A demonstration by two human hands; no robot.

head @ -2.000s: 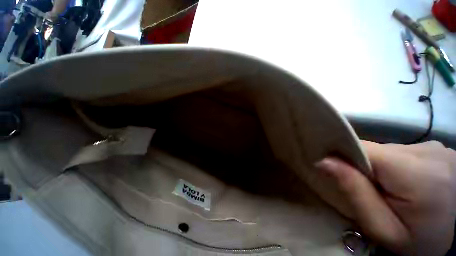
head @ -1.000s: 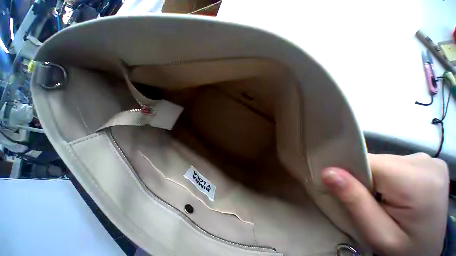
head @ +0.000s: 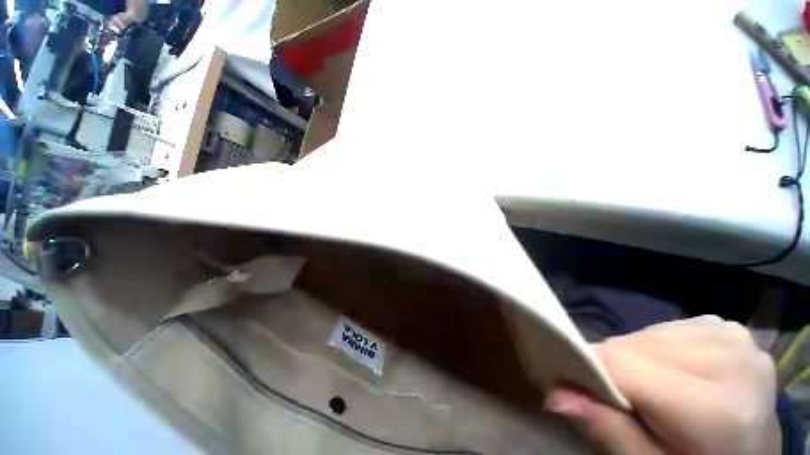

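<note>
A beige bag body (head: 266, 373) lies tilted across the lower left and middle, its mouth partly open. Inside show a white label (head: 357, 345), a dark round snap (head: 337, 405), a zip line, a small tab (head: 275, 273) and a silver D-ring (head: 67, 255) at the left corner. My right hand (head: 702, 382) pinches the bag's top edge at the lower right, thumb inside and fingers outside. My left hand is not in view.
On the white table (head: 568, 98), at the right, lie pink snips (head: 769, 102) with a dark cord (head: 789, 181), a tan stick (head: 768, 43) and a green-handled tool, partly cut off. A brown box (head: 324, 44) with red stands behind. Machinery is at the upper left.
The bag's far edge has dropped towards me and its mouth has narrowed. More of its outside, the table edge and the box now show. My right hand keeps its hold, lower in view.
</note>
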